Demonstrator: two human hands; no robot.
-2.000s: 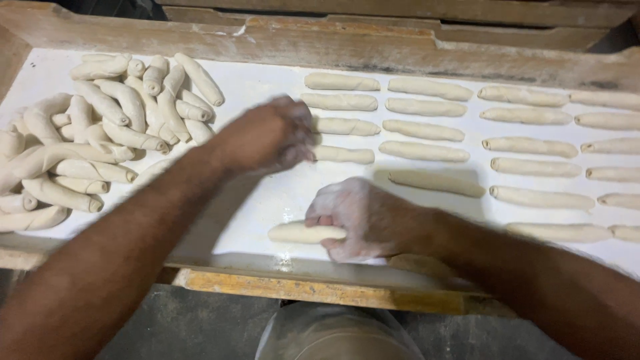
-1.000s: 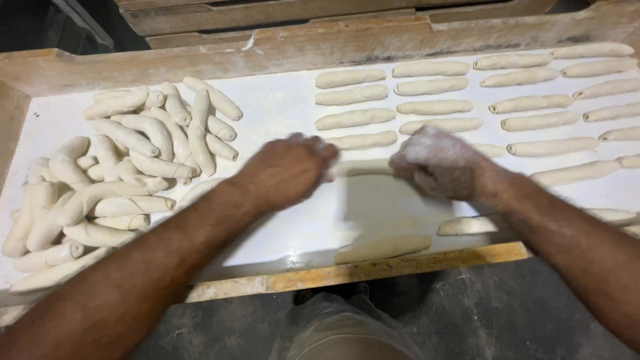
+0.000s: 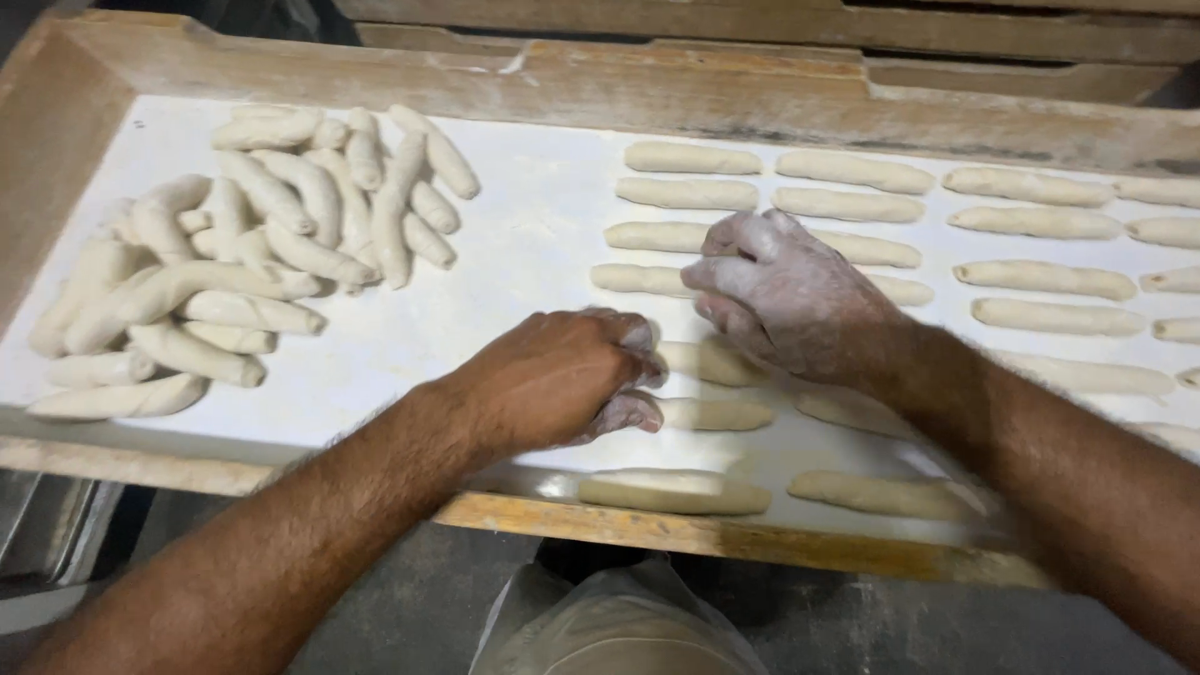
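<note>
Pale dough rolls lie in spaced rows across the right part of a floured wooden tray. At its left rests a loose heap of dough rolls. My left hand, fingers curled, is at the left end of a dough roll near the tray's front; whether it grips the roll cannot be told. Up and to the right, my flour-coated right hand is over the rows, its fingertips by a dough roll. Its palm side is hidden, so its hold is unclear.
The wooden tray has a raised back wall and a low front edge. More wooden trays stand behind it. A metal object is at the lower left, and my clothed legs are below the front edge.
The right hand was at a roll near the front edge two seconds ago and is now farther back over the rows. More rolls lie near the front, left of the earlier rows. The view has shifted.
</note>
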